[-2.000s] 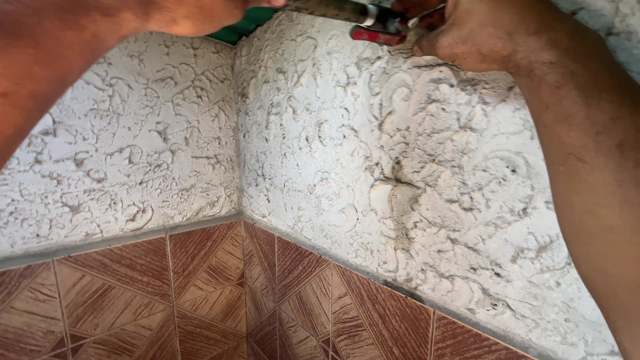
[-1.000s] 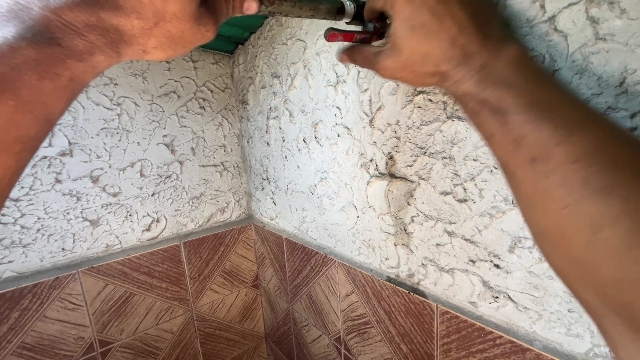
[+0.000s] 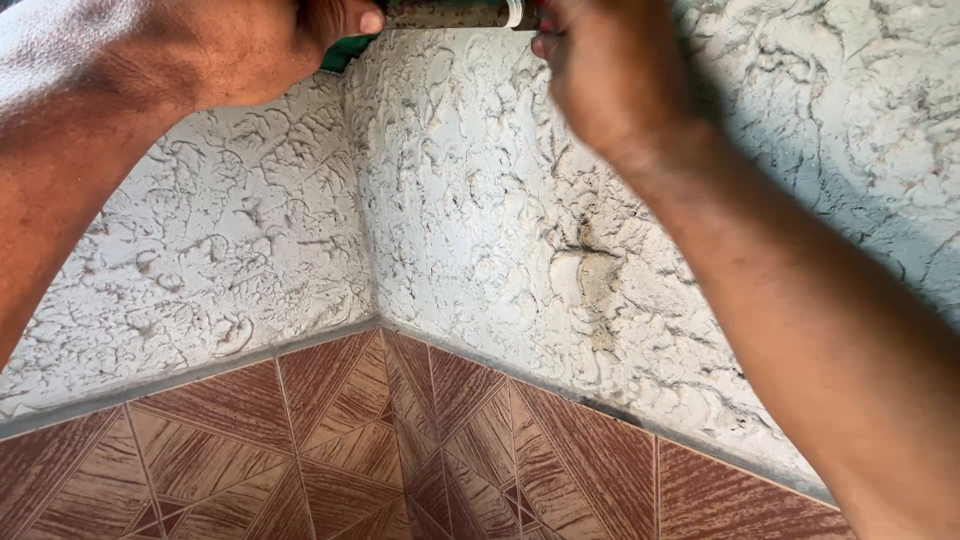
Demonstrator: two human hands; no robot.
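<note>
A worn metal pipe runs across the top of the head view, with white thread tape wound round it near its right end. My left hand holds the pipe's left part, its thumb along the pipe; the fingers are partly out of frame. At the taped end is my right hand, blurred, its fingers curled round something red of which only a sliver shows. A green object shows just below my left hand; what it is, I cannot tell.
Rough white textured plaster covers two walls that meet in a corner behind the hands. Below a grey edge, reddish-brown patterned tiles line both sides. A damaged, stained patch marks the right wall.
The red-handled thing by my right hand, plain in both earlier frames, is now mostly hidden. Both hands and the pipe sit differently in view; my right hand has moved left relative to the wall.
</note>
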